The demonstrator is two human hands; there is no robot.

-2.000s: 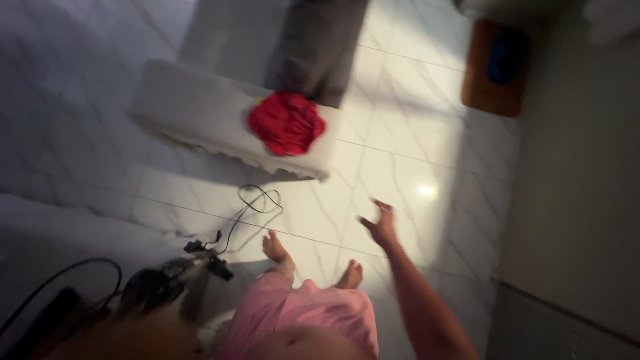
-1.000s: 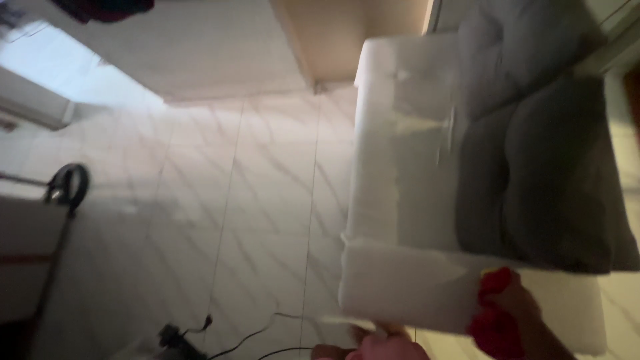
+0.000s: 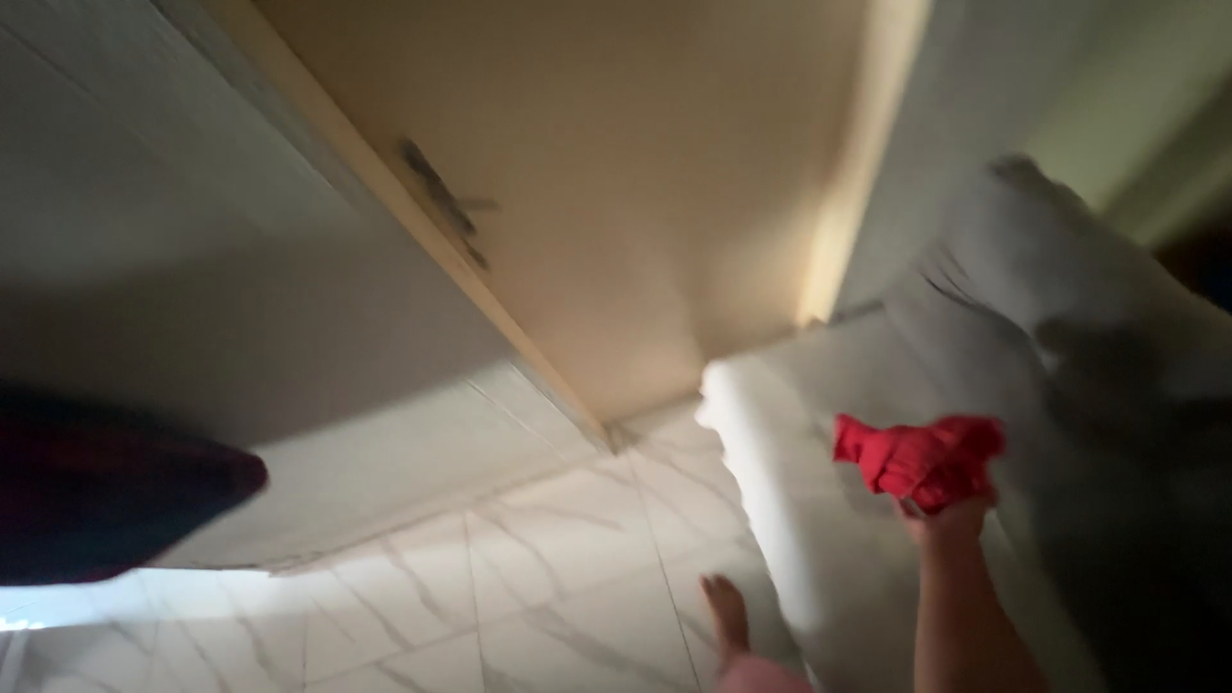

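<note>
My right hand (image 3: 948, 523) grips a bunched red cloth (image 3: 919, 460), held up in front of me over the light-covered sofa seat (image 3: 799, 500). The cloth bulges out on both sides above the fingers, which it partly hides. Blur softens its folds. My left hand is outside the view. Below and left of the cloth, one bare foot (image 3: 727, 611) and a bit of pink clothing (image 3: 760, 676) show beside the sofa.
A closed wooden door (image 3: 616, 173) with a dark handle (image 3: 438, 188) stands ahead. Grey cushions (image 3: 1088, 318) lie along the sofa's right side. Dark fabric (image 3: 115, 491) hangs at the left by a pale wall (image 3: 289, 366). Marble-patterned tiles (image 3: 558, 577) cover the floor.
The red cloth lay on the sofa's end two seconds ago; my right hand, empty then, has taken hold of it and lifted it. The view has swung toward the door.
</note>
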